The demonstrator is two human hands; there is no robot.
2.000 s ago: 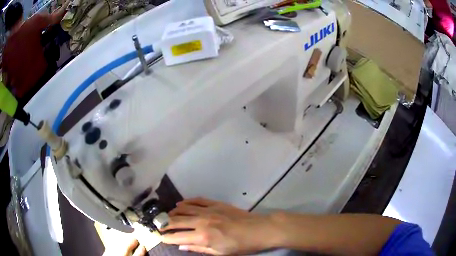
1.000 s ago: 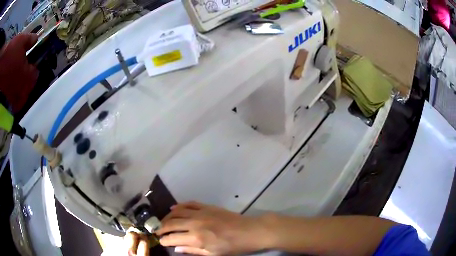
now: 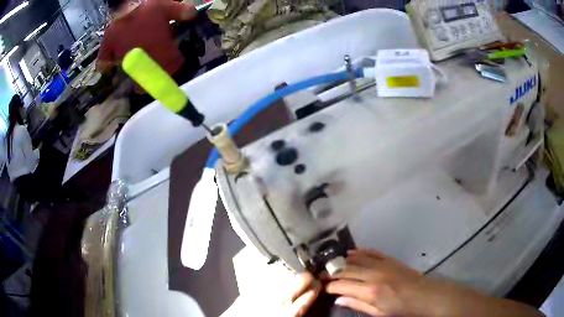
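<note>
The dark fabric panel [image 3: 185, 201] lies on the bed left of and under the white machine head [image 3: 272, 204]. A small cream-yellow piece [image 3: 252, 272] lies on it, bright under the lamp. My left hand [image 3: 297, 297] is low in the picture beside the needle area, washed out by light, its fingertips on the work. My right hand [image 3: 371, 282] lies just right of the tension knob [image 3: 336, 265], fingers bent over the dark cloth. The needle and presser foot are hidden by the head and fingers, and so is what the fingertips hold.
A screwdriver [image 3: 154, 80] stands in a beige holder [image 3: 229, 148]. A blue tube [image 3: 278, 93] curves behind the arm. A white box [image 3: 405, 73], snips [image 3: 491, 72] and a control panel [image 3: 456, 25] are on top. A person [image 3: 145, 40] and khaki cloth [image 3: 266, 21] are behind.
The view has turned left, so the machine appears further right and more of the dark panel and workshop shows. Both hands remain close together at the needle area.
</note>
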